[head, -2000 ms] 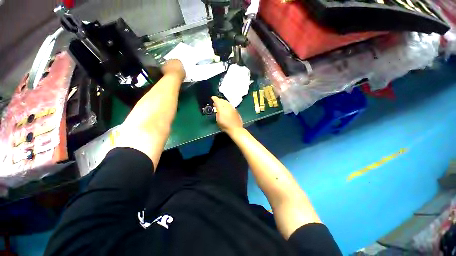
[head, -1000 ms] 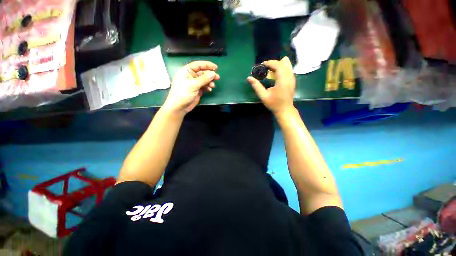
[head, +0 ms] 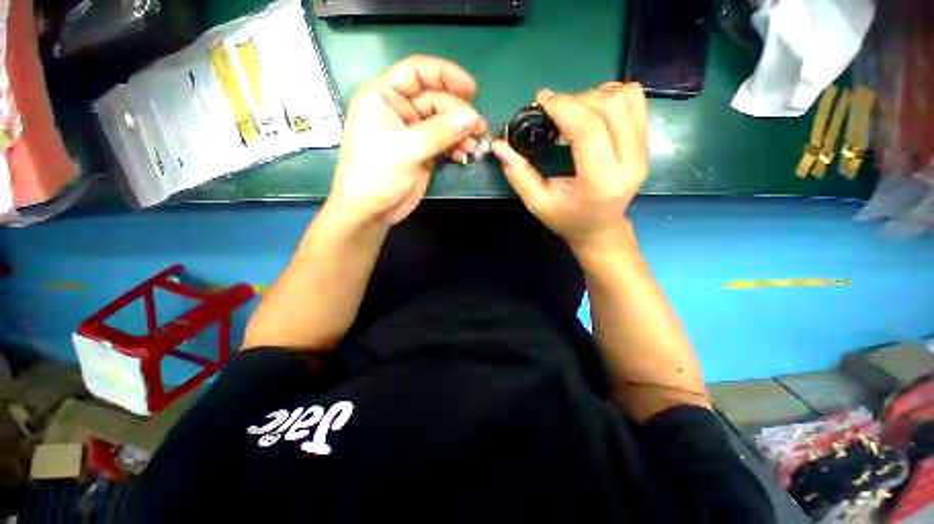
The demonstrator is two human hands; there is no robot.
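Note:
My right hand holds a round watch head with a black face and gold edge between thumb and fingers, above the bench's front part. My left hand is just left of it, thumb and fingertips pinched together on a tiny pale thing, too small to name. The fingertips of both hands almost meet at the watch head's left side. Loose gold band strips lie at the bench's right.
A clear bag with gold strips lies at the left on the green bench. A smartphone and white cloth lie behind my right hand. A red-framed stool stands on the floor at left.
The view has shifted and come closer to the bench. My left hand has come back from the press and moved rightward to the watch head, which my right hand still holds.

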